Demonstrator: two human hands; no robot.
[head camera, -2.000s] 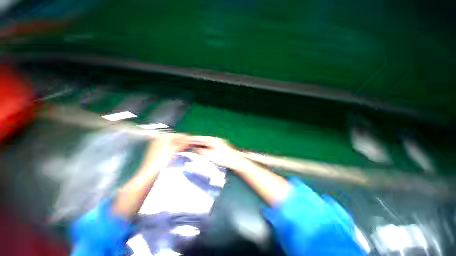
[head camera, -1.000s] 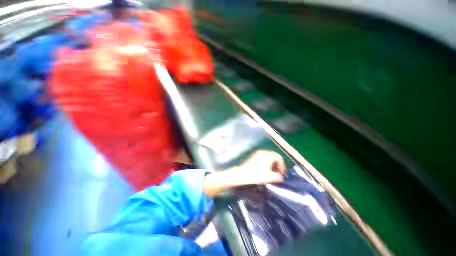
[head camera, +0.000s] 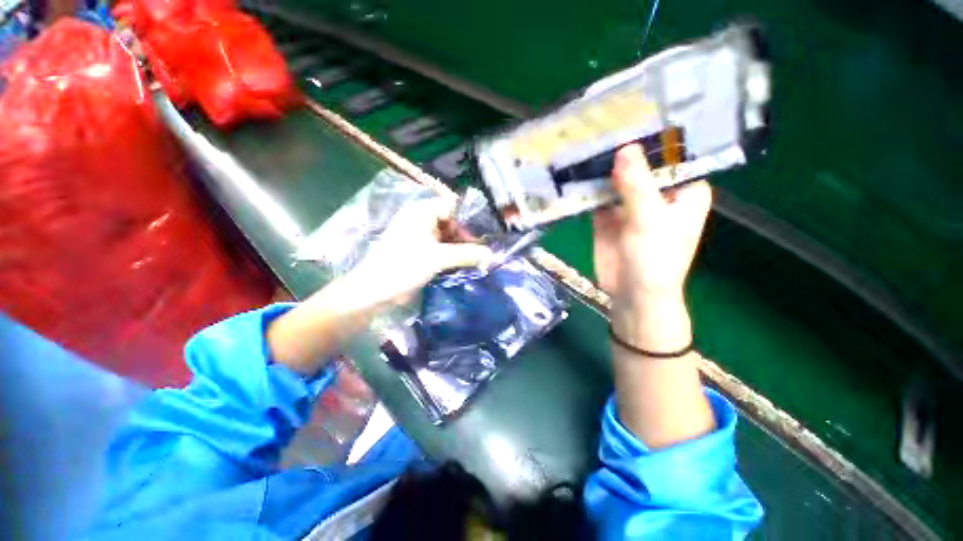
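My right hand (head camera: 653, 238) holds a phone frame assembly (head camera: 623, 122), raised over the belt and tilted, its pale back with a yellowish area, black rectangle and orange strip showing. My left hand (head camera: 417, 248) pinches the edge of a thin smoky anti-static bag just below the frame's left end. Whether the frame's end is inside the bag cannot be told. The stack of anti-static bags (head camera: 475, 328), glossy purple-grey, lies on the ledge below my left hand.
A crumpled clear plastic bag (head camera: 354, 227) lies on the ledge (head camera: 248, 174) behind my left hand. Big red sacks (head camera: 100, 211) bulge at the left. Dark-bordered units lie on the recessed green belt (head camera: 781, 275). A white-grey pouch (head camera: 370, 433) shows below the ledge.
My right hand has come into view with the phone frame assembly. My left hand now pinches a bag edge above the stack. The view has shifted, with the red sacks further left.
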